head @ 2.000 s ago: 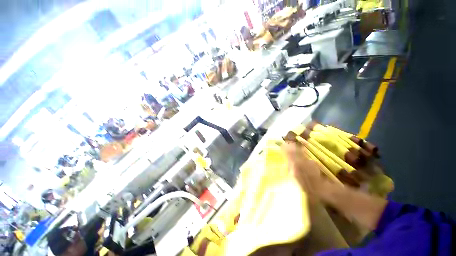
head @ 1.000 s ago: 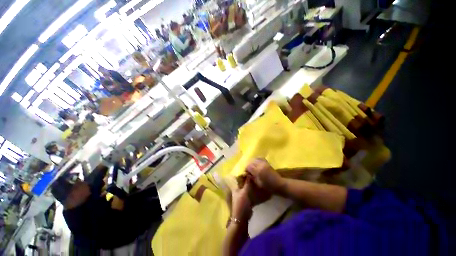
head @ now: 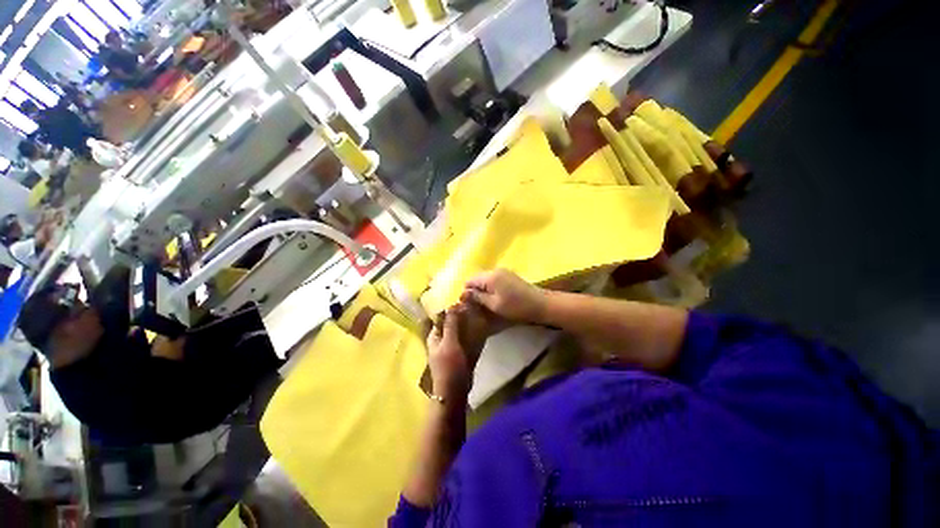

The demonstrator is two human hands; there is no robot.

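Note:
A large yellow panel [head: 588, 225] lies spread in front of me, its near left corner pinched in my hands. My right hand [head: 503, 297] grips the panel edge from the right. My left hand [head: 447, 349] is beside it, fingers closed on the same edge, where a bit of brown trim [head: 474, 318] shows between the hands. Exactly what the fingertips hold is partly hidden. Another yellow panel [head: 345, 418] hangs at the lower left. Stacked bundles [head: 660, 155] of yellow folds with brown ends lie behind to the right.
A sewing machine with a curved white tube [head: 263, 237] stands left, near a red plate [head: 368, 248]. A seated person in black [head: 144, 387] is at the left. A yellow thread cone [head: 353, 157] stands behind. Dark floor with a yellow line [head: 773, 77] is at the right.
The view has tilted further down, so things sit higher and further left. Two seconds ago a hand was over the panel near the bundles; now both hands are together at the panel's near corner.

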